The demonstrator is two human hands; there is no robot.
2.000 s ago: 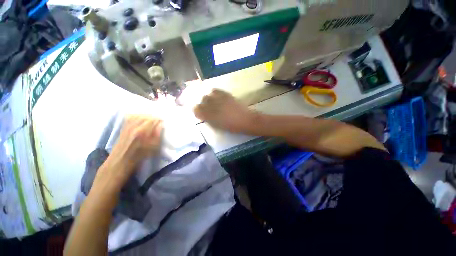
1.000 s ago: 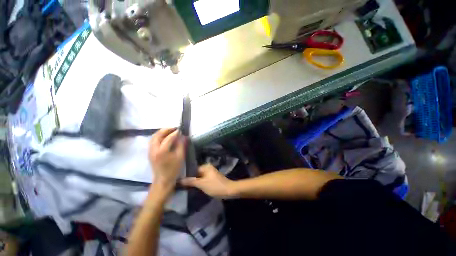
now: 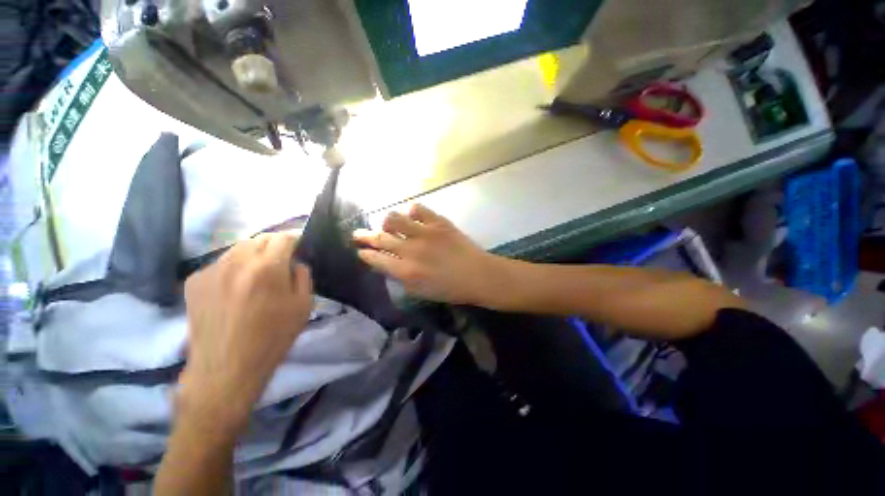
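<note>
A light grey garment [image 3: 126,334] with dark seam bands is heaped left of the needle and over the lap. A dark grey fabric piece [image 3: 340,262] runs from under the presser foot [image 3: 333,155] toward the table's front edge. My left hand [image 3: 247,300] grips its left edge. My right hand [image 3: 417,257] has its fingers on the piece's right edge; whether it pinches the cloth is not clear. Another dark grey flap [image 3: 150,223] lies on the garment at the left. Lamp glare washes out the needle area of the sewing machine [image 3: 252,73].
Scissors with red and orange handles [image 3: 662,143] lie on the table [image 3: 543,199] right of the machine. A green recess [image 3: 771,102] is at the table's right end. A blue-rimmed bin [image 3: 606,363] with grey cloth is by the knees. A blue basket [image 3: 820,232] stands at far right.
My hands have moved apart and up toward the needle. The dark piece now reaches the presser foot and spreads between them. The garment has shifted left, and the view has moved closer to the machine.
</note>
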